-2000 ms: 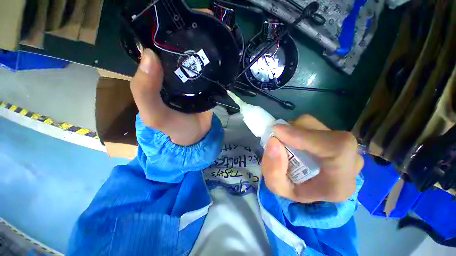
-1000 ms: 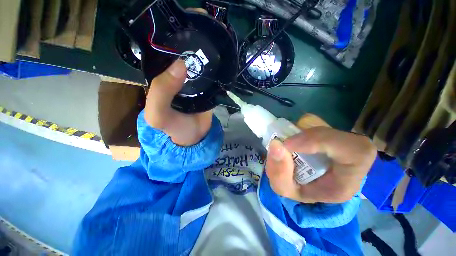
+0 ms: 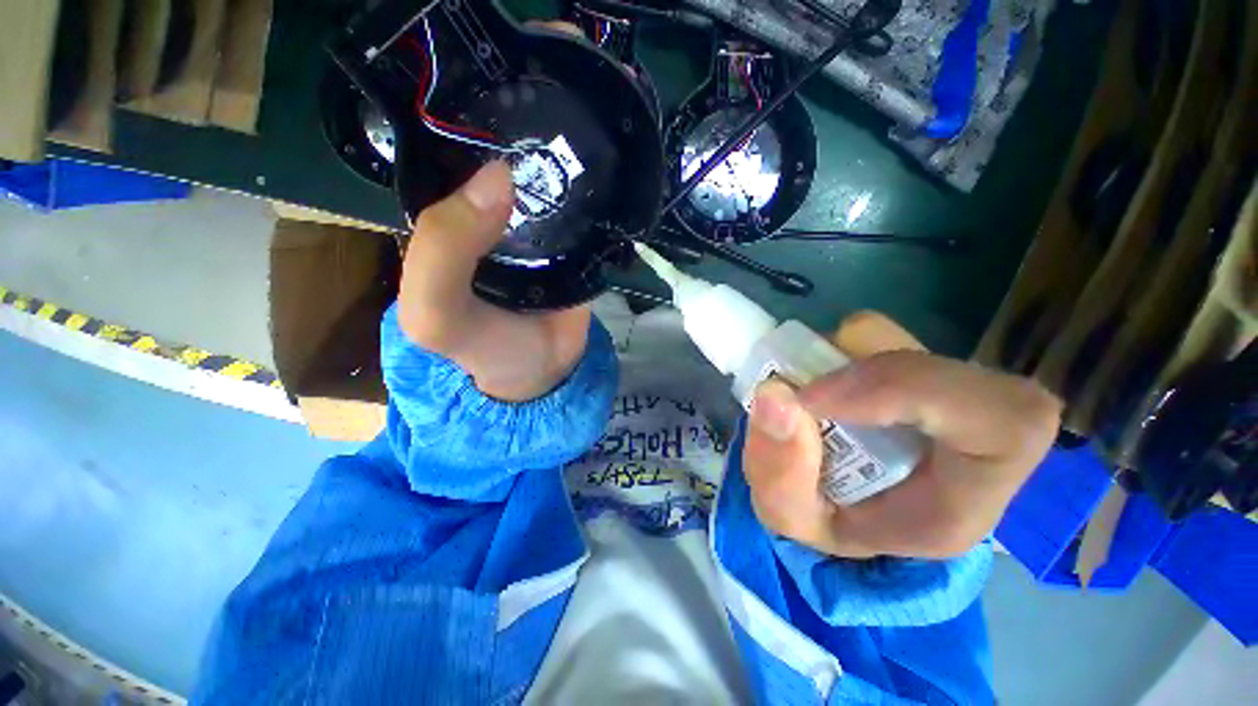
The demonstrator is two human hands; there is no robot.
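My left hand (image 3: 476, 283) holds a glossy black ear cup housing (image 3: 586, 124) with its inside facing me, the thumb over the inner face beside the white label (image 3: 541, 179). Red and white lead wires (image 3: 428, 83) run inside it. My right hand (image 3: 904, 448) grips a white translucent glue bottle (image 3: 807, 366). Its nozzle tip is at the housing's lower right rim; I cannot tell whether they touch. A second housing (image 3: 741, 166) lies on the bench just right, with thin black booms (image 3: 745, 262) near it.
The dark green bench (image 3: 883, 269) holds a patterned grey mat (image 3: 911, 83) with a blue strip (image 3: 963, 69). Cardboard dividers (image 3: 1104, 276) with black housings stand right, more cardboard (image 3: 159, 69) upper left. A small open carton (image 3: 331, 324) and blue bins (image 3: 1062, 510) are below bench level.
My left thumb has moved from the housing's left edge onto its inner face. My right hand has shifted slightly right with the glue bottle, its nozzle staying near the rim.
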